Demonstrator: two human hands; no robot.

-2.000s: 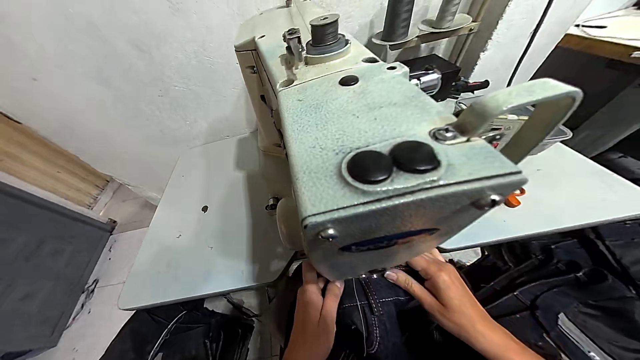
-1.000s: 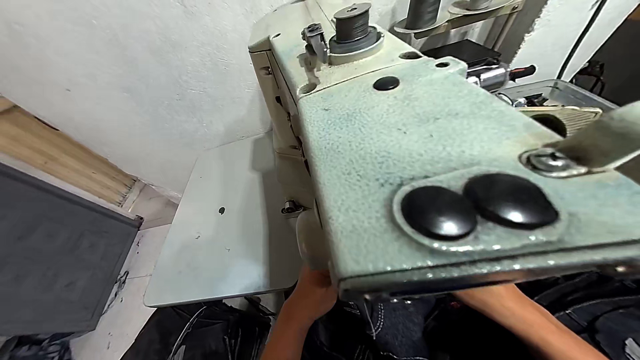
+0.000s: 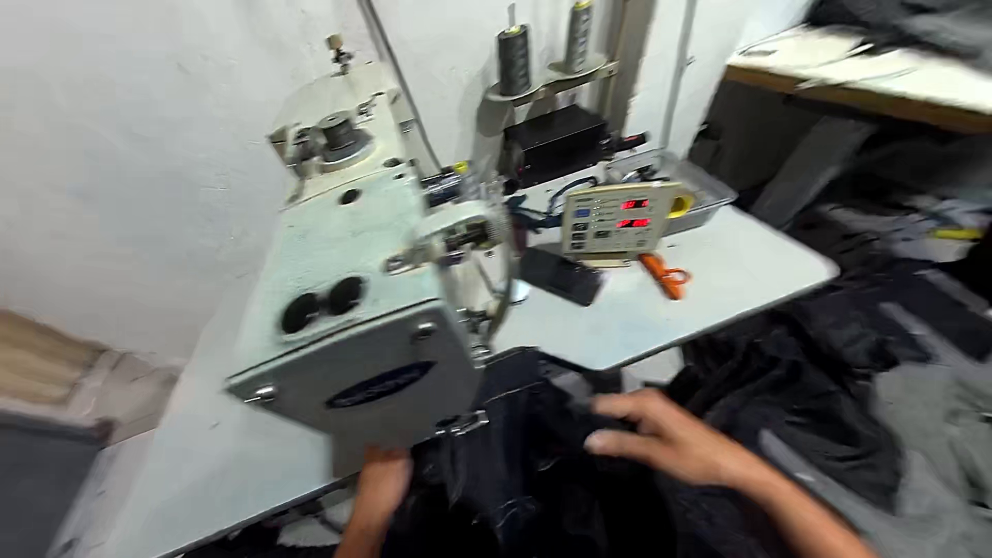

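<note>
Dark denim fabric (image 3: 515, 434) hangs at the front of an industrial sewing machine (image 3: 356, 263), one part of it running up beside the machine's head. My left hand (image 3: 384, 480) is at the lower front of the head, against the left side of the denim; its fingers are partly hidden by the machine and blurred. To the right of the denim, my right hand (image 3: 643, 434) has thumb and fingers apart, at the edge of dark cloth. Whether it pinches any cloth cannot be told.
On the white machine table (image 3: 721, 271) are a control panel with red digits (image 3: 616, 221), a black phone-like object (image 3: 559, 273), orange-handled snips (image 3: 665, 275) and a clear plastic tray (image 3: 697, 186). Thread cones (image 3: 514, 62) stand behind. Dark garments (image 3: 798, 395) are piled at the right.
The view has swung right, showing the control panel and snips. My right hand, mostly hidden behind the machine head a second ago, now shows to the right of the denim.
</note>
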